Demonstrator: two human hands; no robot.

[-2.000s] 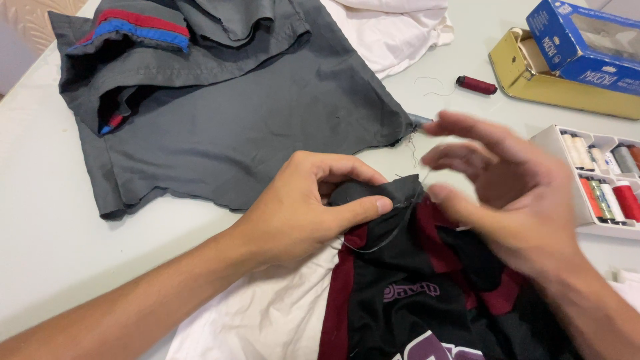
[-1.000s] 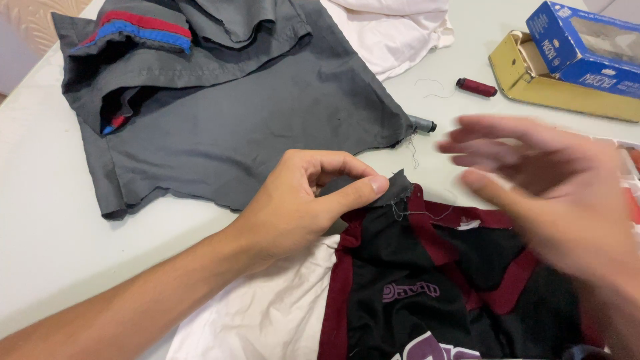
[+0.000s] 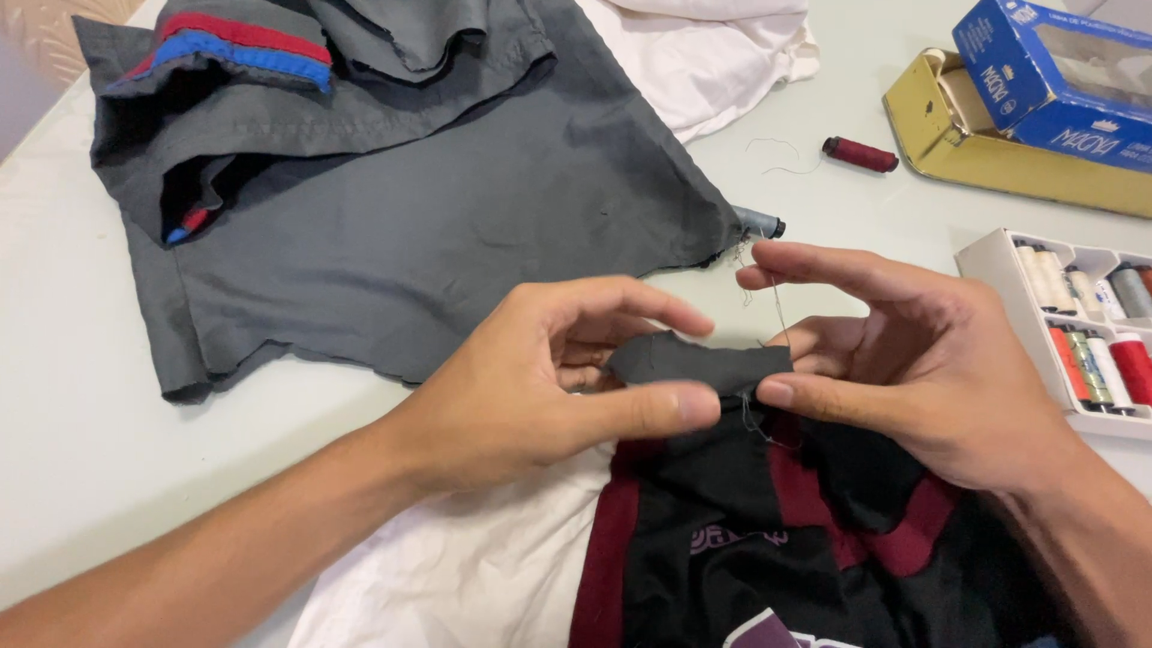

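Note:
A small dark grey fabric piece (image 3: 697, 362) is held up between my two hands, above a black and maroon garment (image 3: 711, 504). My left hand (image 3: 585, 369) has it by its left part, thumb in front and fingers behind. At its right end my right hand (image 3: 882, 342) pinches the edge between thumb and fingers, index finger raised. A thin thread rises from the piece beside the raised finger; whether a needle is there cannot be told. Loose thread hangs below the piece. Beyond my hands lies a large grey cloth (image 3: 432, 216) with red and blue trim.
A maroon thread spool (image 3: 860, 155) and a grey spool (image 3: 760, 222) lie on the white table (image 3: 54, 297). At right stand a yellow box (image 3: 936, 135) with a blue box (image 3: 1062, 81) on it, and a white thread tray (image 3: 990, 256). White fabric (image 3: 711, 54) lies behind, more (image 3: 450, 558) at the front.
My right hand, blurred and away from the small grey piece a second ago, has come back left onto its right end. The piece is now lifted and spread between both hands.

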